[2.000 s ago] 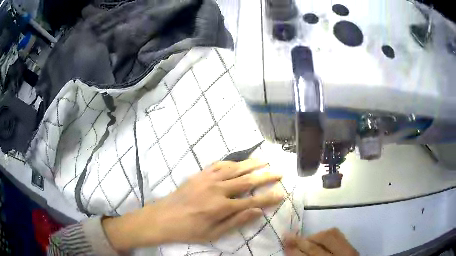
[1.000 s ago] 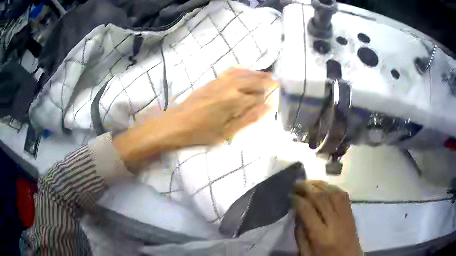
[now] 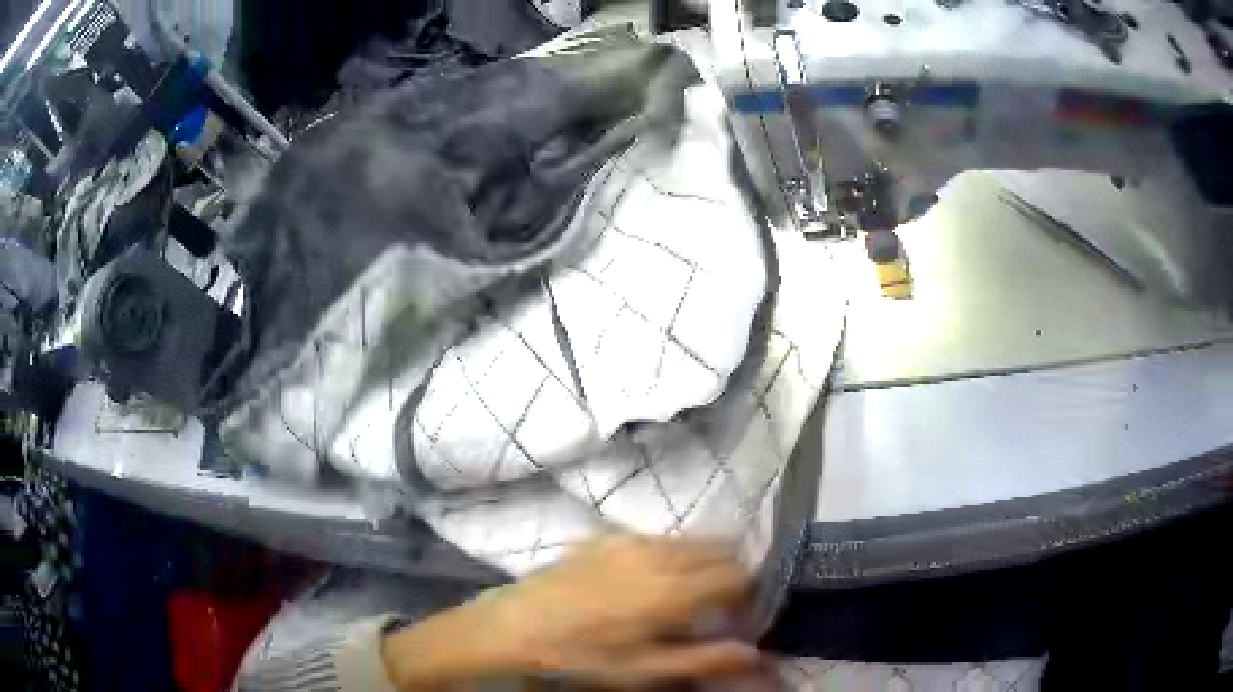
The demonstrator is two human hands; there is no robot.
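White quilted lining (image 3: 636,311) with dark diamond stitch lines lies in folds on the machine table, left of the needle area. Its lower part runs down over the table's front edge. Grey shell fabric (image 3: 406,162) is bunched behind and left of it. My left hand (image 3: 595,615) is blurred at the bottom centre, bent over the lower end of the lining; whether its fingers grip the cloth is unclear. My right hand cannot be made out. The presser foot and needle (image 3: 815,210) are brightly lit, right of the lining. A small yellow piece (image 3: 894,277) is beside them.
The white machine head (image 3: 974,61) spans the upper right. The pale machine bed (image 3: 1028,298) lies below it. A grey strip (image 3: 974,521) follows the table's front edge. A round dark object (image 3: 129,314) and clutter are at left. Something red (image 3: 223,629) is below the table.
The lining has moved away from the needle, and its lower part now hangs over the front edge. My left hand has moved down. My right hand is no longer distinguishable. The view has shifted.
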